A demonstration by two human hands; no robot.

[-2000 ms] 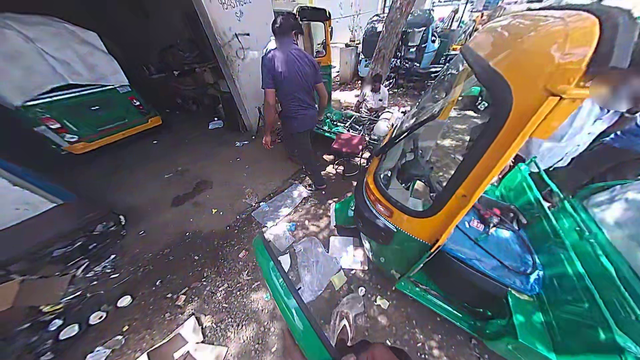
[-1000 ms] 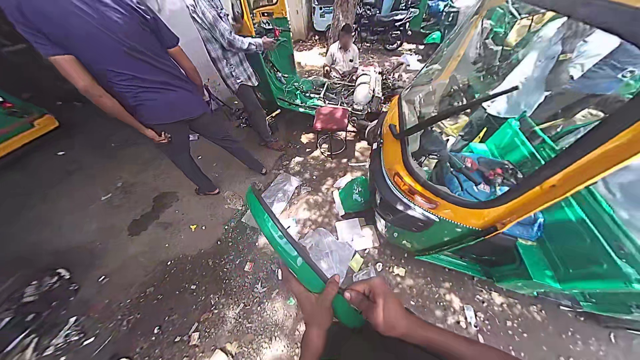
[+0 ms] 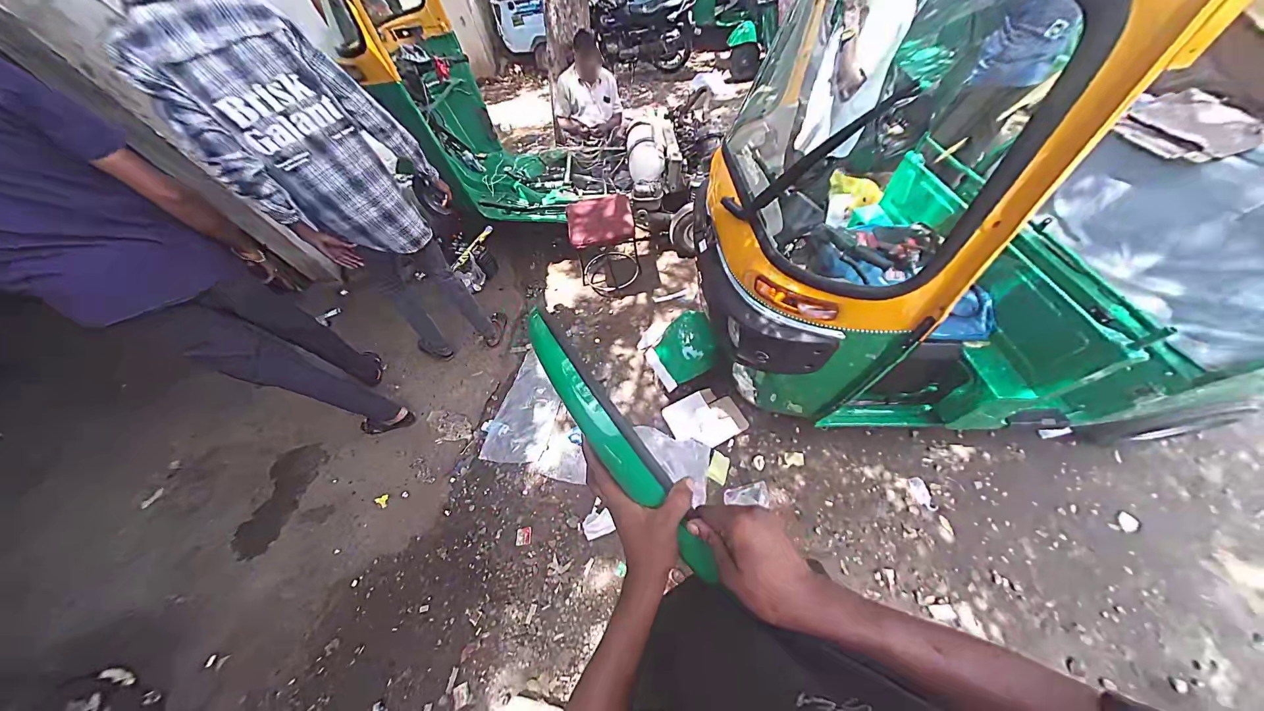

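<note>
A long curved green panel with a black edge strip [image 3: 602, 420] slants across the middle of the view, its far end pointing up and left. My left hand [image 3: 647, 518] grips it around its lower part, thumb over the black edge. Close beside it, my right hand [image 3: 755, 558] is closed on the panel's near end by the dark edge; its fingertips are partly hidden. Beyond the panel, on the ground, are a clear plastic sheet [image 3: 528, 415], an opened white carton [image 3: 704, 418] and a rounded green part [image 3: 685, 348].
A yellow and green auto-rickshaw body [image 3: 790, 365] stands at right. Two people stand at left, one in a plaid shirt [image 3: 296, 138]. A seated person [image 3: 588, 94] is farther back, near a red-topped stool [image 3: 600, 221] and a partly stripped green rickshaw [image 3: 474, 148]. Litter dots the ground.
Both hands now show on the green panel, which two seconds ago stood mostly alone at the bottom of the view. The view has turned; the plaid-shirted person shows more fully.
</note>
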